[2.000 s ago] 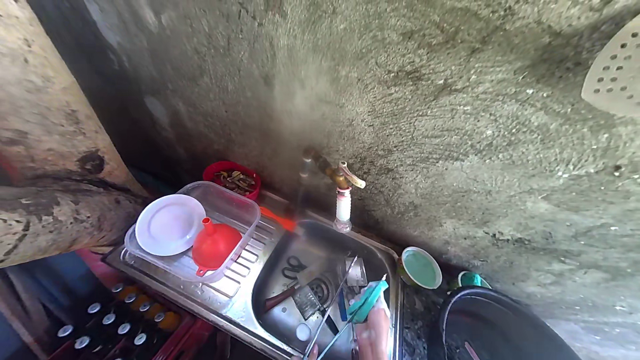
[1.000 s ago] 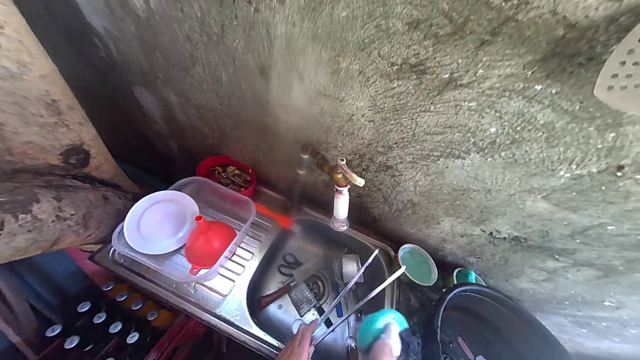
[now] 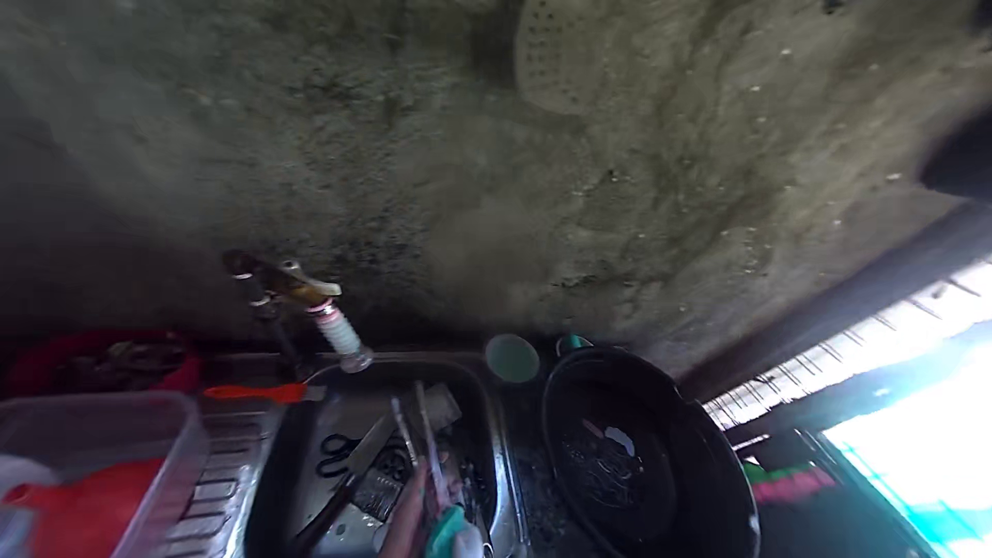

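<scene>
Over the metal sink [image 3: 310, 496], at the bottom edge of the head view, my left hand [image 3: 407, 515] is closed around a thin metal utensil [image 3: 404, 428]. Close against it on the right, my right hand [image 3: 467, 541] holds a green cloth or sponge [image 3: 445, 530] against a long thin rod [image 3: 430, 446]. The ends of both utensils point up and away. Below them in the sink lie black-handled scissors [image 3: 335, 455], a knife with a dark handle [image 3: 329, 511], a grater [image 3: 377, 494] and a metal piece [image 3: 443, 404].
A brass tap [image 3: 298, 291] stands behind the sink. On the left are a clear plastic tub [image 3: 186, 442] with a red funnel [image 3: 97, 508], a red basin [image 3: 182, 376] and an orange-handled tool [image 3: 256, 393]. To the right sit a green bowl [image 3: 512, 358] and a large black tub [image 3: 659, 465].
The view has swung right. The cloth or sponge, lower and apart from the left hand a second ago, is now beside it on the rod.
</scene>
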